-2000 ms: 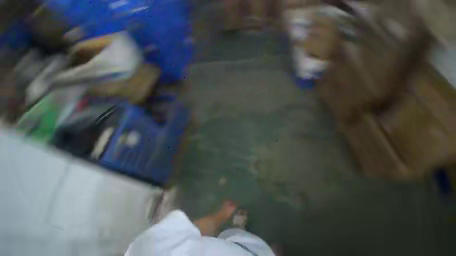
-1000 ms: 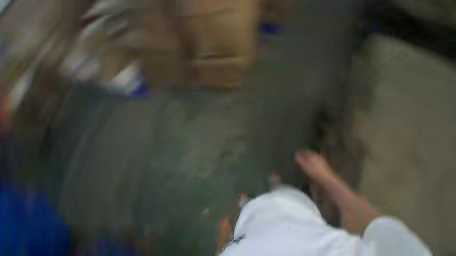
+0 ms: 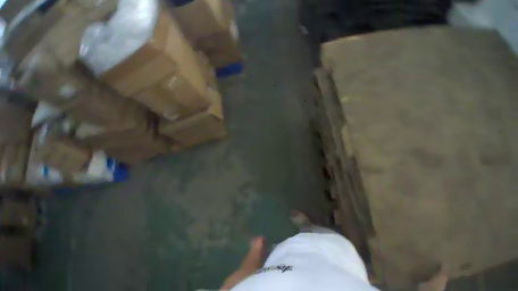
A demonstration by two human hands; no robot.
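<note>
A large tan flat board [image 3: 426, 142] lies on top of a waist-high stack at the right, with layered, slatted edges along its left side. My left hand [image 3: 248, 262] is low in the centre, beside my white shirt and over the floor. It is blurred and partly hidden, and I see nothing in it. My right hand [image 3: 436, 282] is at the bottom edge, over the board's near edge. It is cut off and blurred, so its grip and contact cannot be told.
Brown cartons [image 3: 190, 128] stand stacked at the left, with a translucent film bundle [image 3: 122, 37] on top. An open white-and-blue carton [image 3: 102, 170] is beside them. Dark stacked goods [image 3: 375, 14] lie behind the board. The green-grey floor [image 3: 199, 210] runs between the stacks.
The view has swung rightward and steadied. The cartons now show at the left and the board fills the right side. The blue crate is out of view. My right hand is lower, at the bottom edge.
</note>
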